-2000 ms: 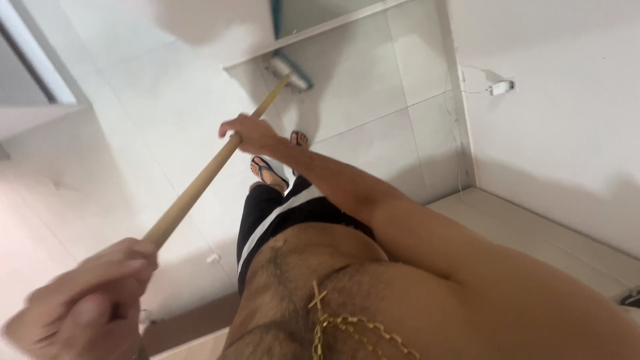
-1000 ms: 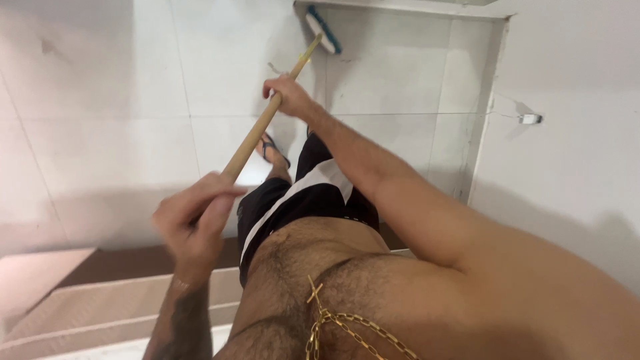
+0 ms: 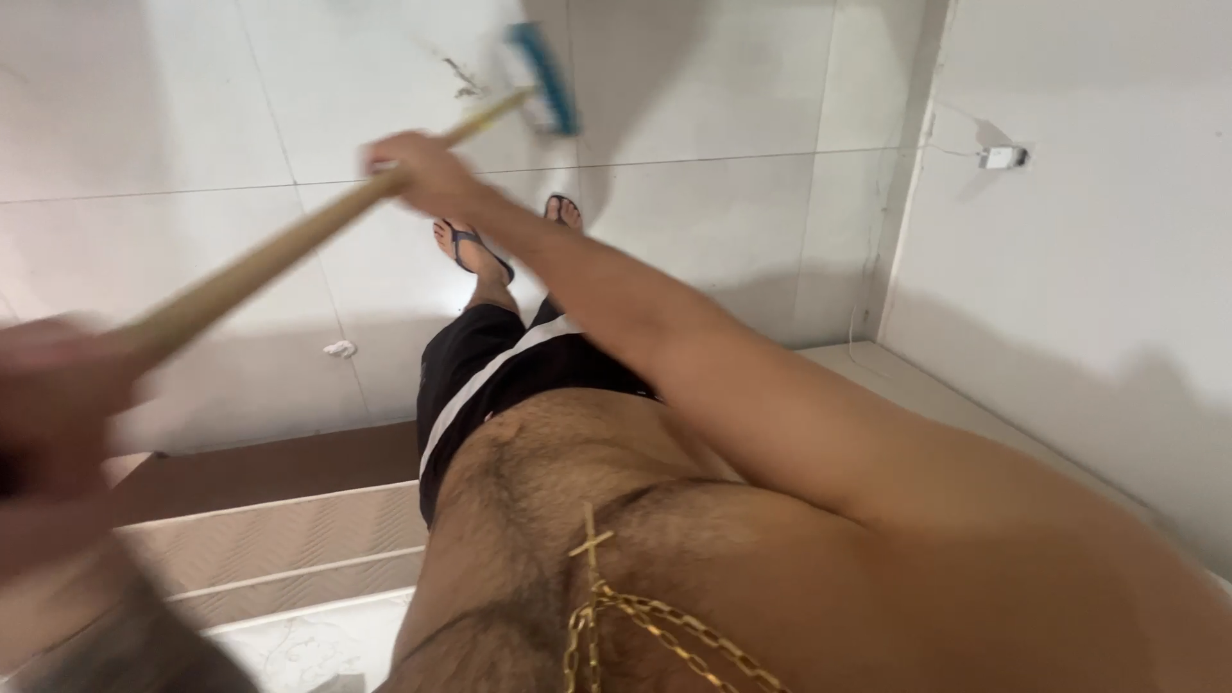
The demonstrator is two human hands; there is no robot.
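A wooden broom handle (image 3: 260, 260) runs slantwise across the view, and both my hands are closed around it. My left hand (image 3: 58, 433), blurred at the left edge, grips the end nearer the camera. Farther down the pole is my right hand (image 3: 423, 173), its fingers wrapped over the wood. The broom head (image 3: 544, 82), with blue bristles and a pale body, is blurred by motion at the floor tiles beyond my feet. A little dark debris (image 3: 467, 77) lies just left of the broom head.
A small white crumpled thing (image 3: 340, 348) lies on the pale tiled floor (image 3: 221, 366). At lower left is a mattress-like padded side (image 3: 289, 539) beside a brown strip. The white wall (image 3: 1078, 289) on the right has a plugged-in adapter (image 3: 1004, 157) with a thin cable.
My left hand has swung out to the left, away from my torso, still on the handle. The broom head has shifted left relative to my feet. Both hands keep their grip.
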